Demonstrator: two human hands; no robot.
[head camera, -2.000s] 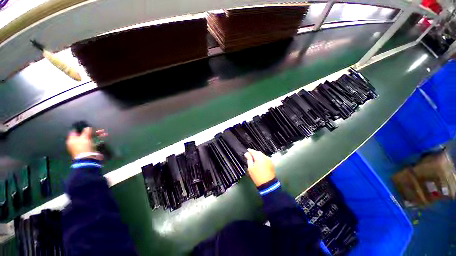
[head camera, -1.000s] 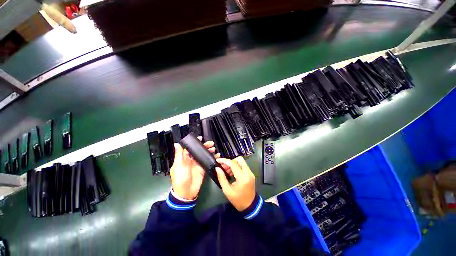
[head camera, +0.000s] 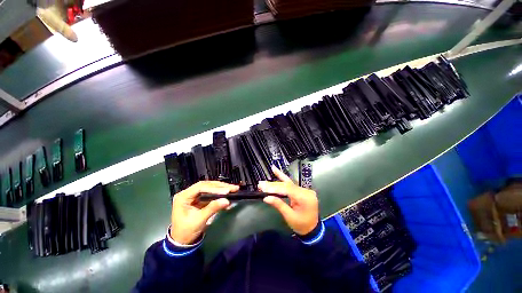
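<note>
A black remote control (head camera: 246, 196) is held edge-on and level in front of me. My left hand (head camera: 197, 209) grips its left end and my right hand (head camera: 295, 203) grips its right end, thumbs below and fingers above. A remote control front with round buttons (head camera: 306, 173) lies on the green bench, partly behind my right hand. A long row of black remote control housings (head camera: 326, 123) lies packed side by side just beyond my hands. The face of the held remote cannot be seen.
A short group of black units (head camera: 74, 222) lies at left. Several green circuit boards (head camera: 57, 160) stand on the belt beyond the white strip (head camera: 143, 161). A blue bin (head camera: 438, 229) with black keypad parts (head camera: 378, 234) is at lower right. Dark cardboard stacks (head camera: 177, 26) stand at the far side.
Both hands first came together on a black casing from apart. Since then the casing has turned from slanted to level and edge-on, and my right hand has moved right to its end.
</note>
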